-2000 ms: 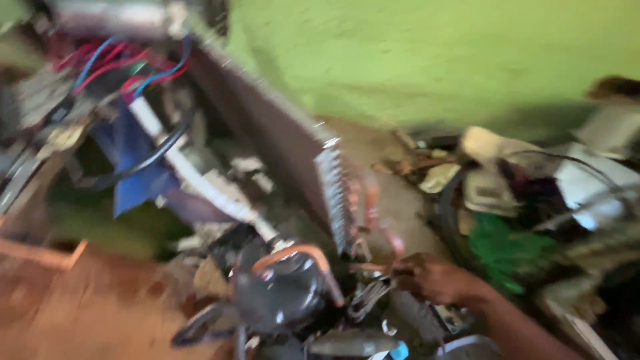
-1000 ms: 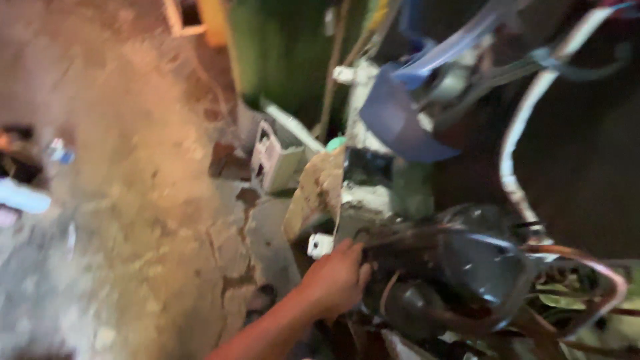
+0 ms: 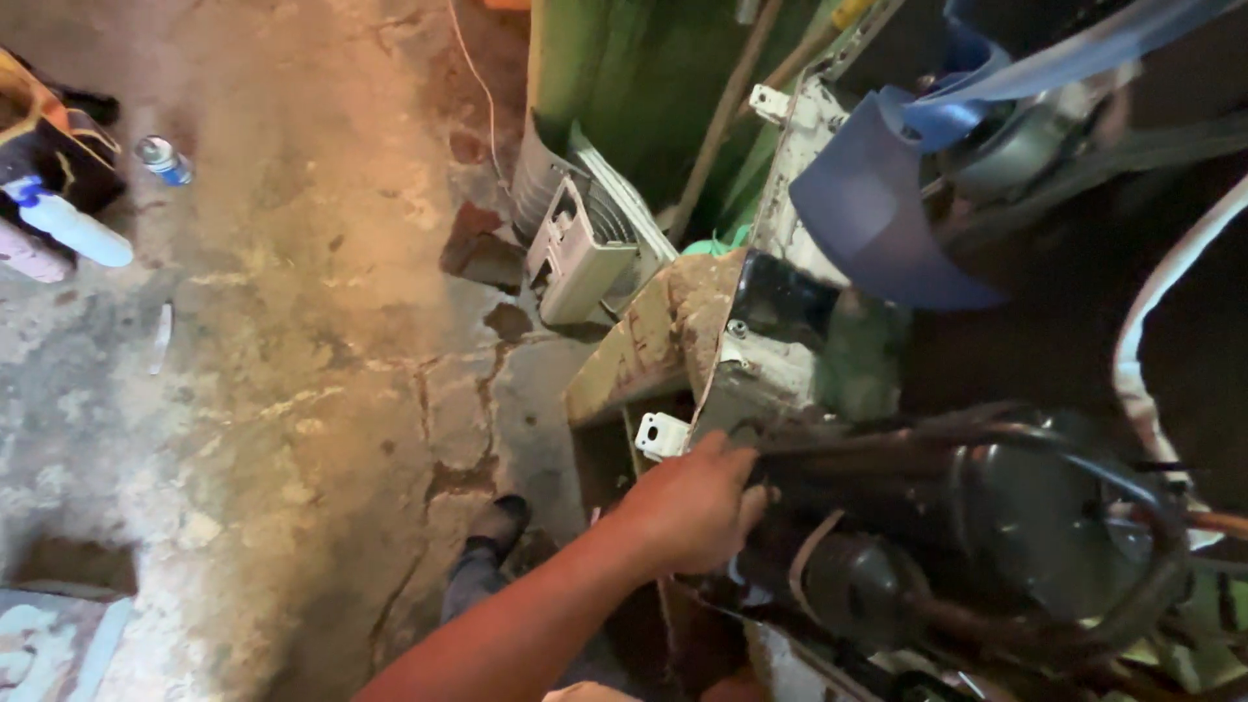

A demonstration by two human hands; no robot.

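Note:
My left hand (image 3: pixel 697 507) reaches in from the bottom edge, its fingers curled over the edge of a worn metal base pan (image 3: pixel 770 375), beside a white mounting foot (image 3: pixel 662 435). Just right of the hand lies a black compressor (image 3: pixel 1033 526), with a smaller black cylinder (image 3: pixel 858 585) against it and bent pipes around its far end. The fingertips are hidden. Above the compressor is a blue plastic fan blade (image 3: pixel 868 195) in front of a motor (image 3: pixel 1014 146). A white-sleeved cable (image 3: pixel 1136 331) hangs at the right. My right hand cannot be made out.
A white plastic housing part (image 3: pixel 585 258) and a broken brick (image 3: pixel 483 244) lie beyond the base on the cracked concrete floor (image 3: pixel 312 390). Farther left are a can (image 3: pixel 164 161), a bottle (image 3: pixel 73 224) and a dark bag (image 3: pixel 58 146). A shoe (image 3: pixel 497 526) shows below.
The view has swung away from the green wall and clutter, where a hand was by the copper pipes. My left hand stays at the base edge, as one second ago.

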